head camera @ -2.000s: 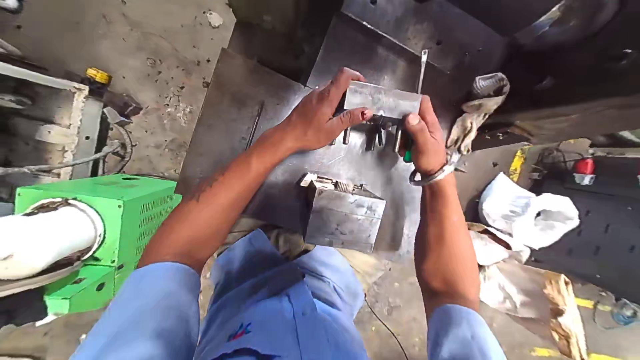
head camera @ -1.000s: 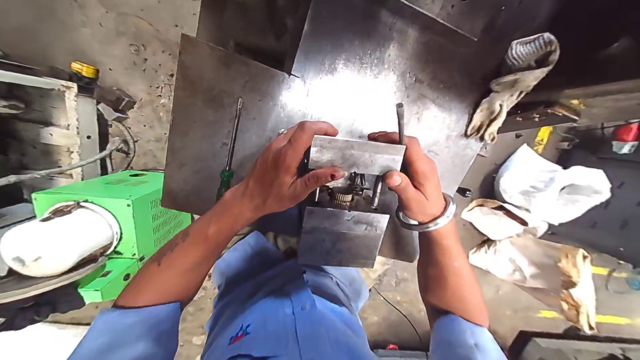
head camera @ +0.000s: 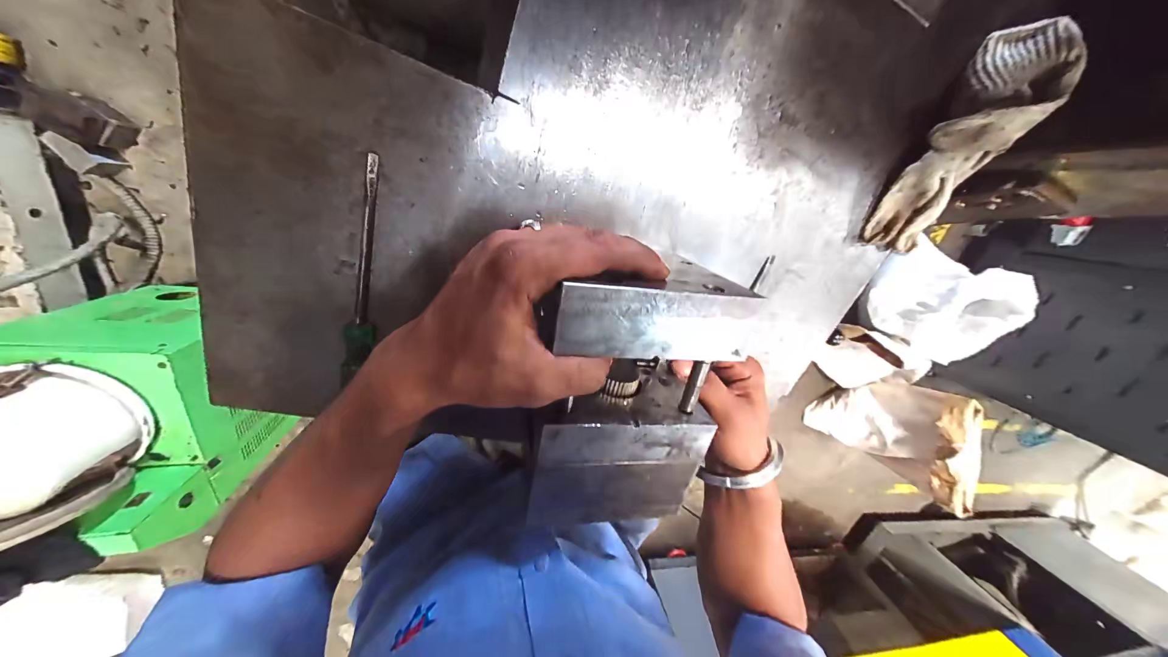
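My left hand grips the left end of a machined steel block, thumb on its near lower edge and fingers over the top. My right hand is at the block's right underside, its fingers partly hidden beneath it. A steel pin sticks out below the block, beside a small ribbed metal part. Right under these is a second steel block, close to my body. The tip of a metal rod shows behind the upper block's right end. A screwdriver with a green handle lies left of my left hand.
Steel plates form the work surface. A fabric work glove lies at its right edge. A green machine housing stands at the left. White cloth and brown wrapping are at the right, with a metal frame lower right.
The upper block has come down from the plate to just over the second block. My right hand has moved from the block's right side to its underside. The view has moved closer.
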